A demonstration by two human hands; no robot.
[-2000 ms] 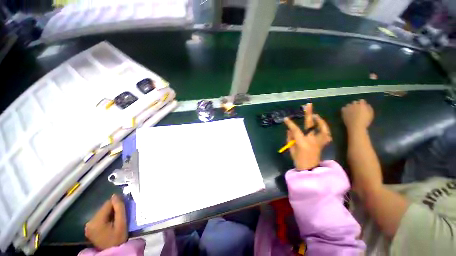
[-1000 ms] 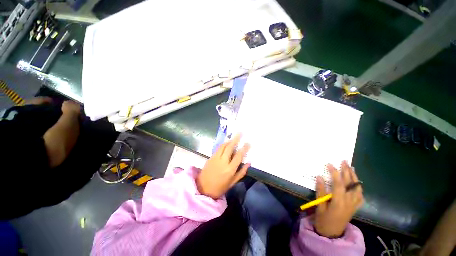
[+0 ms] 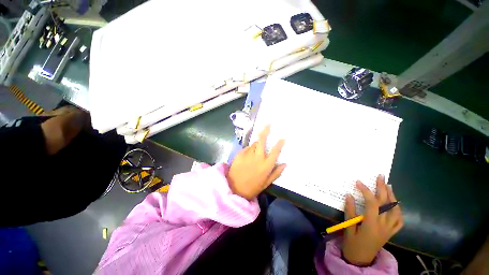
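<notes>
The white record sheet (image 3: 321,134) lies on the blue clipboard (image 3: 254,98); its printing is mostly overexposed, with faint lines near the lower edge. My left hand (image 3: 254,169) rests on the sheet's left part beside the silver clip (image 3: 241,121), fingers spread, holding nothing. My right hand (image 3: 372,225) lies at the sheet's lower right corner. It holds the yellow pen (image 3: 345,224) between the fingers, the dark tip pointing right and away from the paper.
Stacked white trays (image 3: 177,64) stand at the upper left, with two dark units (image 3: 274,34) on top. A clear shiny item (image 3: 355,83) and a yellow-tagged unit (image 3: 390,92) lie near the post (image 3: 447,51). More dark units (image 3: 456,144) lie right. A person's arm (image 3: 65,129) is left.
My view has swung left since the oldest frame. My left hand has moved from beside the clipboard onto the sheet. My right hand has come from near the dark units to the sheet's corner.
</notes>
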